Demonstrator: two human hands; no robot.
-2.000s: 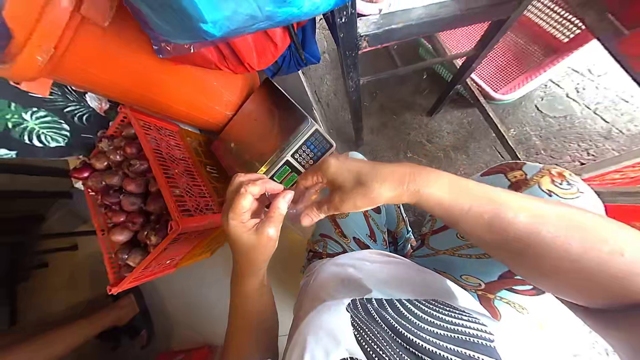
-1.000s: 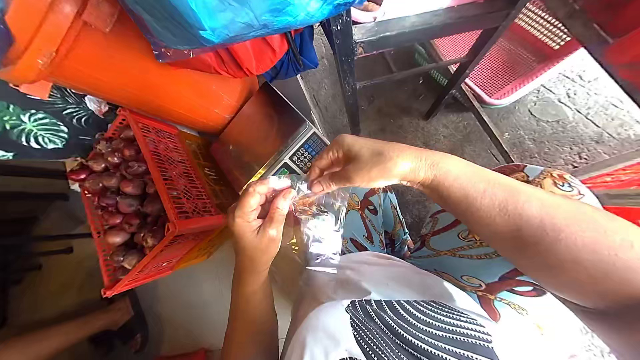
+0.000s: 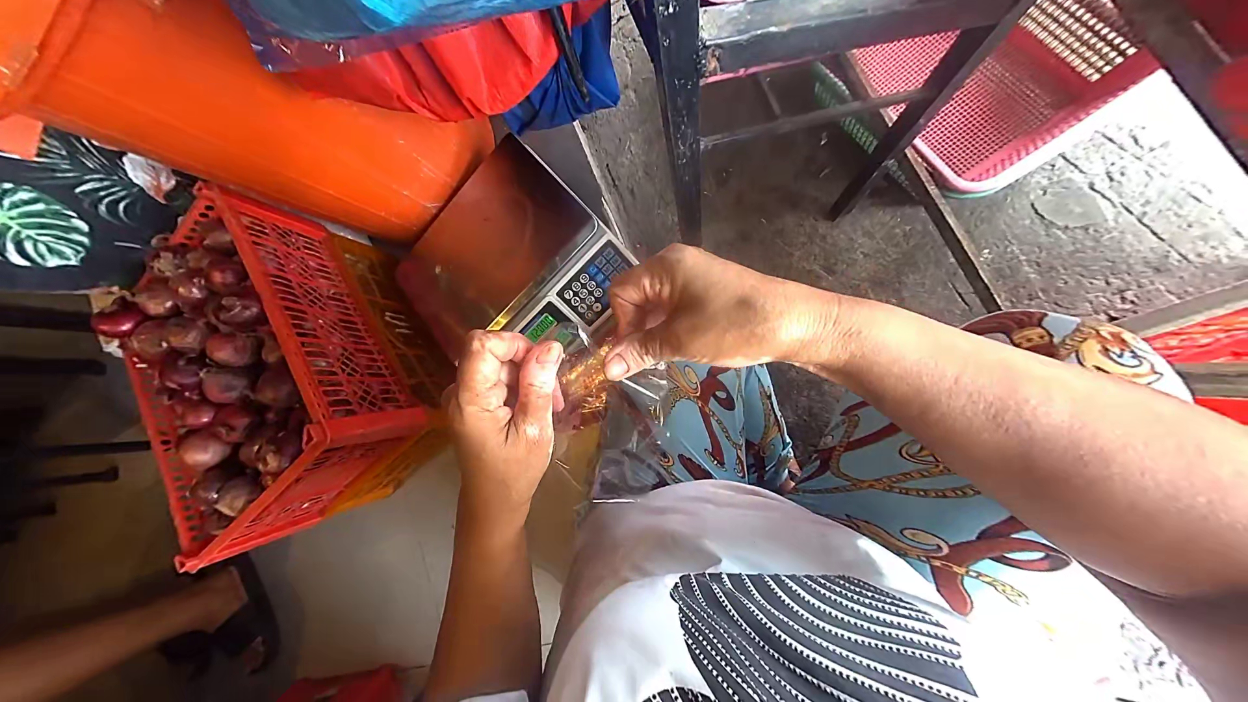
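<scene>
A clear plastic bag (image 3: 629, 458) hangs between my hands over my lap. My left hand (image 3: 509, 395) pinches one side of its upper edge between thumb and fingers. At the other side, my right hand (image 3: 678, 312) grips the edge with thumb and forefinger. The film between the two hands is stretched and see-through. Just beyond my hands lies a digital weighing scale (image 3: 507, 234) with a metal plate, a keypad and a lit green display, partly hidden by my hands. A red plastic crate (image 3: 375, 425) of red onions (image 3: 229, 349) is to the left.
An orange plastic container (image 3: 253, 127) lies behind the scale, below a blue plastic bag (image 3: 390, 15) and red cloth (image 3: 448, 68). A dark table leg (image 3: 680, 127) rises beyond my right hand. Pink baskets (image 3: 1024, 107) are at the upper right. Another person's foot (image 3: 219, 600) is at lower left.
Two seconds ago my hands were close together with little of the bag visible. The bag then hung down from them, and now my hands are apart with its edge spread between them.
</scene>
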